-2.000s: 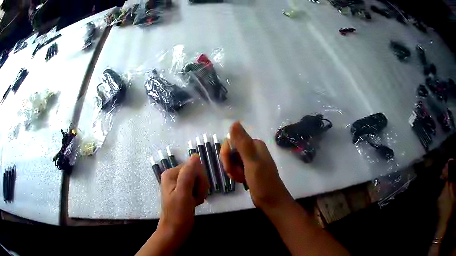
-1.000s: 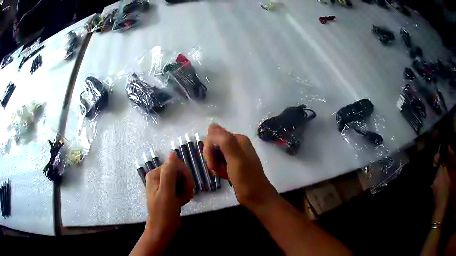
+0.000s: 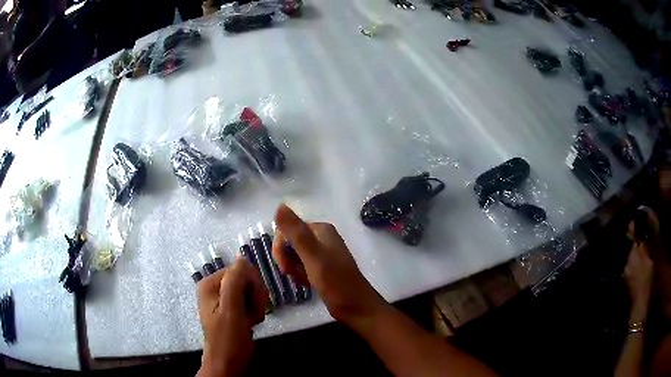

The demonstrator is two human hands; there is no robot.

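Black tubes with white tips lie side by side near the table's front edge, several together and a smaller group at their left. My left hand is curled over the lower ends of the left tubes. My right hand is curled over the right end of the row, thumb up, beside a white tip. The fingers hide what either hand may hold. Behind the tubes lie black cable bundles in clear bags, one with a red part.
Right of my hands lie a black cable bundle and a bagged one. More black parts lie at the far right, near another person's hand. A table gap runs at the left, beside multicolour wires.
The view has shifted, so the table things sit further left, and lower than one second ago. My hands stay curled over the tubes, with little visible change relative to them.
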